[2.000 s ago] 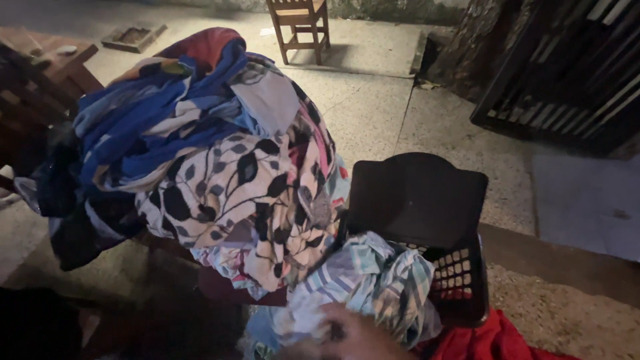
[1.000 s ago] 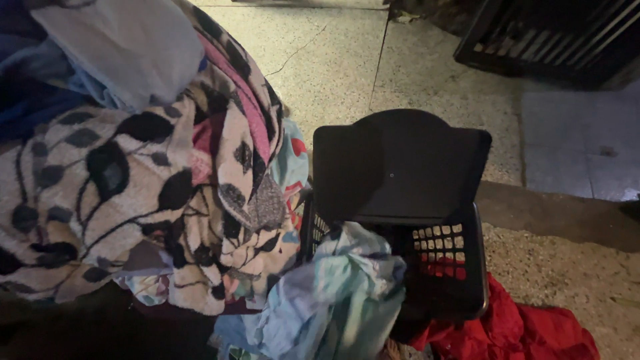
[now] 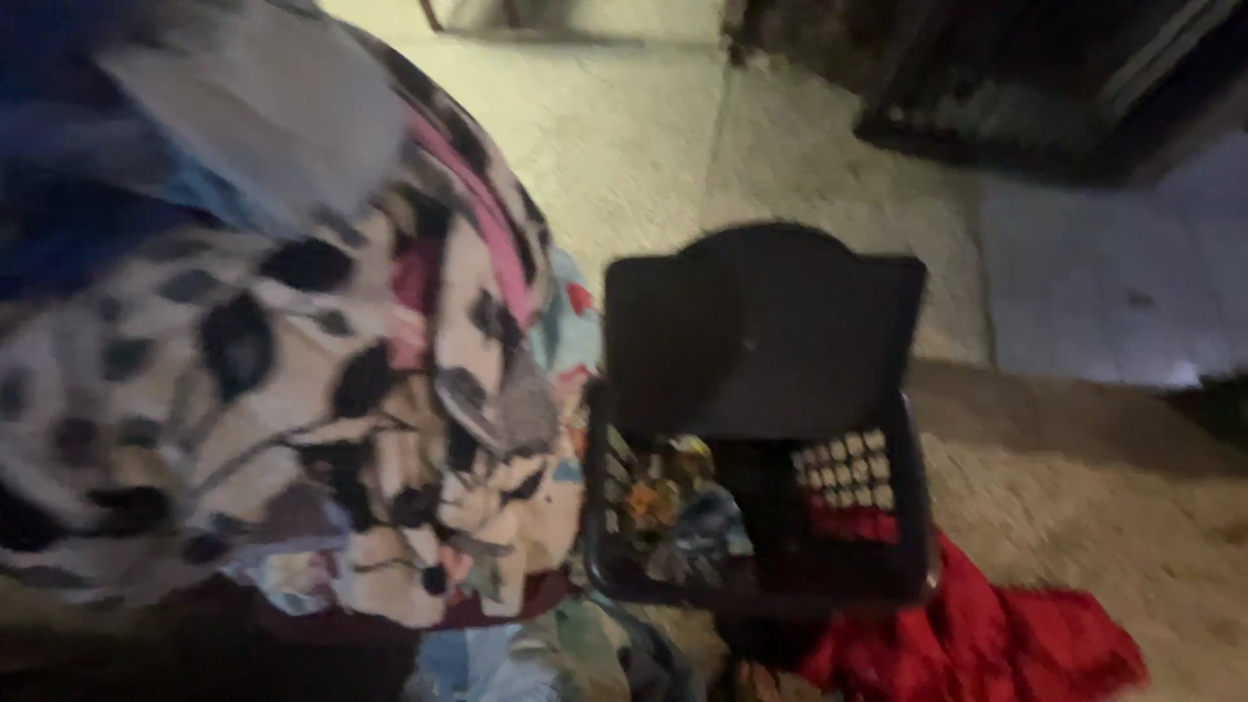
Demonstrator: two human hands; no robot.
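Note:
Neither of my hands is in view. A black plastic laundry basket [image 3: 921, 526] with perforated sides stands right of centre, its lid [image 3: 760, 341] raised. Inside, at the left, lies some patterned cloth [image 3: 707, 531]. A large heap of cloth fills the left, with a cream blanket [image 3: 390, 487] bearing dark leaf shapes and a grey cloth [image 3: 273, 107] on top. Red cloth [image 3: 1014, 634] lies by the basket's lower right corner. Light blue cloth [image 3: 473, 663] and other garments lie below the heap at the bottom edge. The view is blurred.
Stone-like floor [image 3: 624, 146] stretches behind the basket. A dark slatted object [image 3: 1014, 97] stands at the upper right, with pale tiles [image 3: 1102, 273] below it. The legs of a piece of furniture [image 3: 432, 15] show at the top edge.
The pale blue-green checked cloth that lay over the basket's front left is no longer there, and patterned cloth shows inside the basket. A hand seen two seconds ago at the bottom is out of view.

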